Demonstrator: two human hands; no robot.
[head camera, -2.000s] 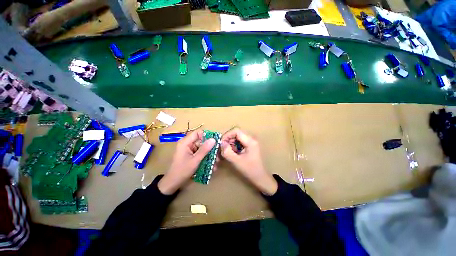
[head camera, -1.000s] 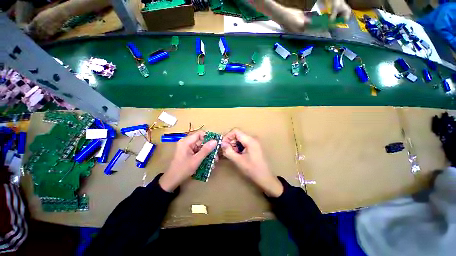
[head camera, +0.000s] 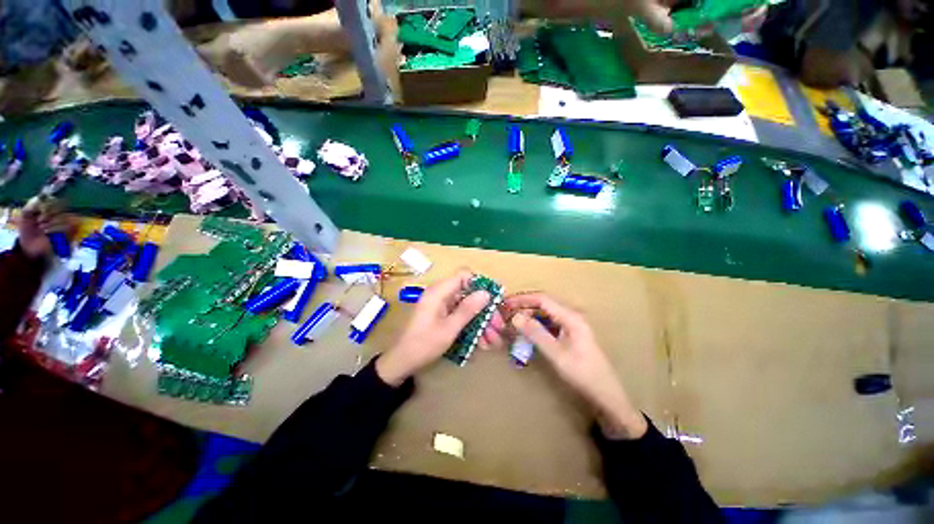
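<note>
My left hand holds a green circuit board strip tilted, with pale parts along its right edge. My right hand is beside the strip, its fingers on a blue battery with a white face. The fingers hide part of the battery and any wires there. Another blue battery lies just left of my left hand, partly hidden. Several wired blue batteries with white labels lie further left, beside and on a green board pile.
A pale yellow slip lies near the bench edge and a small dark part at right. Beyond, the green belt carries battery-and-board assemblies and pink housings. A perforated grey post stands at left. Other people's hands show at left and top.
The view has turned left, so the bench things sit further right. A blue battery with a white face now shows at my right hand. The strip stays in my left hand.
</note>
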